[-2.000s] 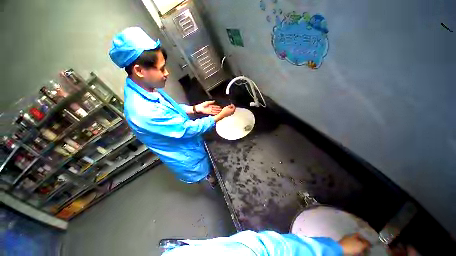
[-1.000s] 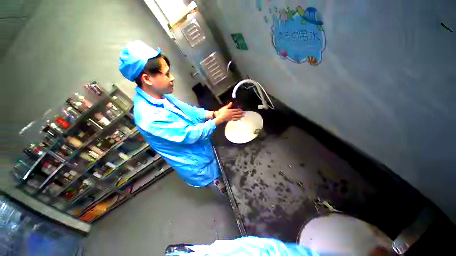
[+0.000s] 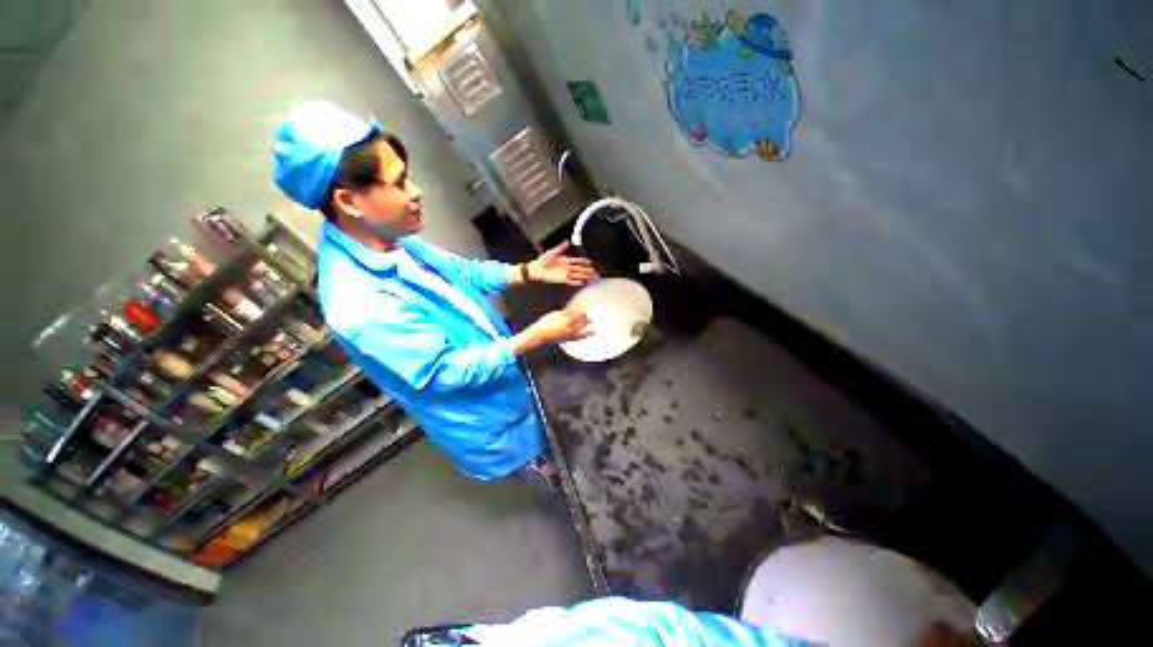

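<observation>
A white round basin (image 3: 847,592) is set in the dark wet counter (image 3: 708,468) at the bottom right, cut off by the picture's lower edge. My light blue sleeve (image 3: 632,623) runs along the bottom edge towards it. A small blurred skin-toned patch, which looks like my left hand (image 3: 942,634), shows over the basin's right side; its fingers and anything in it are hidden. My right hand is not in view. A shiny pale cylindrical thing (image 3: 1005,613) is just right of the basin; I cannot tell what it is.
A person in blue cap and coat (image 3: 417,335) stands at the farther basin (image 3: 613,322), hands by its curved faucet (image 3: 626,209). A steel cabinet (image 3: 500,133) is behind. A rack (image 3: 285,487) of bottles and mugs is at left. The wall has a blue sticker (image 3: 733,95).
Two skin-toned hands showed near the basin two seconds ago; only a small patch shows now. The other person's hands have moved apart. The view has shifted slightly.
</observation>
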